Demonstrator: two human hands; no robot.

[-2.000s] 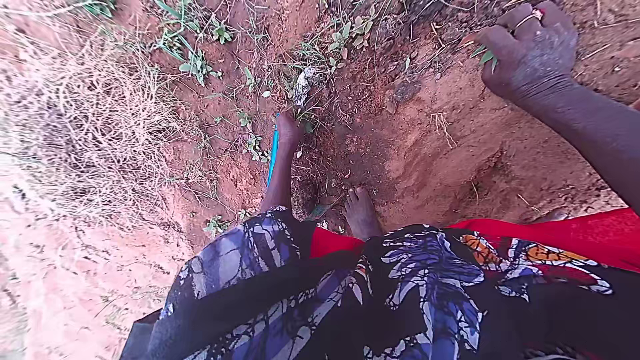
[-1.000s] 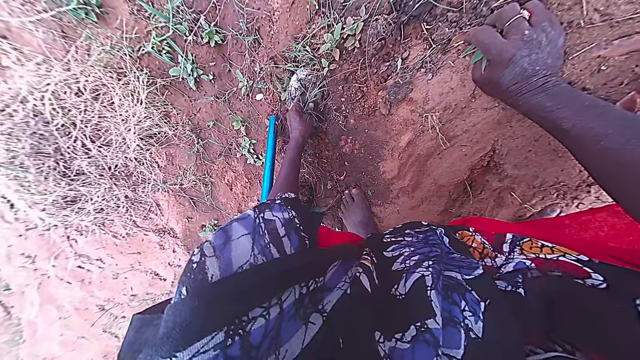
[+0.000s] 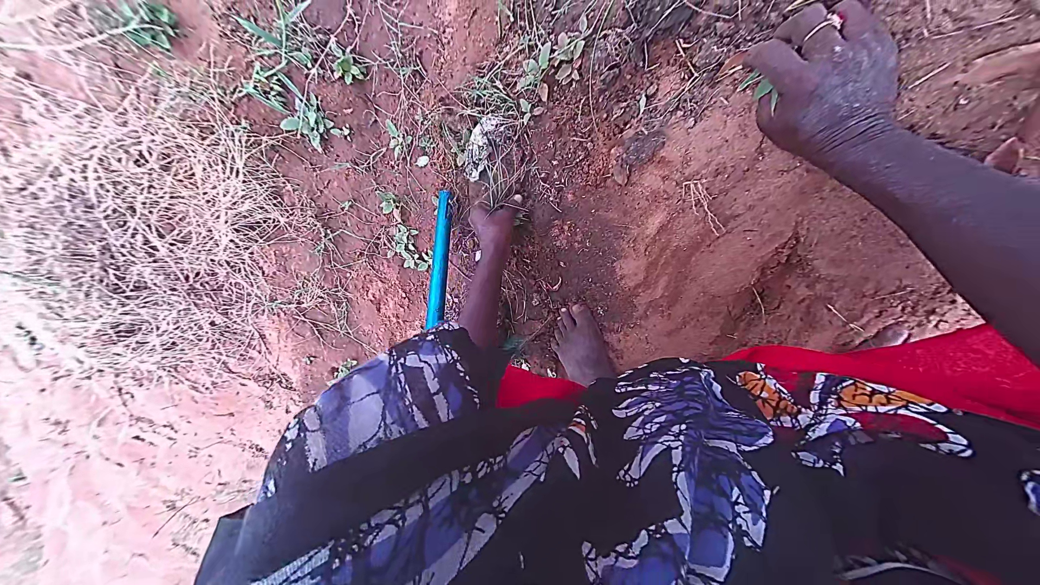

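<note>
My left hand (image 3: 494,218) is low over the soil at the centre, among thin dry grass stems (image 3: 508,175). Its fingertips are partly hidden, so whether they grip the stems is unclear. Just beyond it lies a crumpled whitish piece (image 3: 481,146), its material uncertain. A blue rod or tube (image 3: 439,260) extends beside the left forearm, its lower end hidden by patterned cloth. At the upper right, my right hand (image 3: 829,77) has curled fingers, one with a ring. Small green leaves (image 3: 762,88) stick out between its thumb and fingers, close to the reddish soil.
A bare foot (image 3: 581,345) rests on the soil beneath the dark patterned cloth (image 3: 691,439) and red cloth (image 3: 877,366). Dry tangled grass (image 3: 138,219) spreads at the left. Green weeds (image 3: 301,114) grow at the upper left. An uneven earth slope (image 3: 731,236) lies at the right.
The blue rod shows as a wider shape, farther from my left forearm than two seconds ago. My left hand has drawn back slightly from the whitish piece. My right hand keeps the leaves.
</note>
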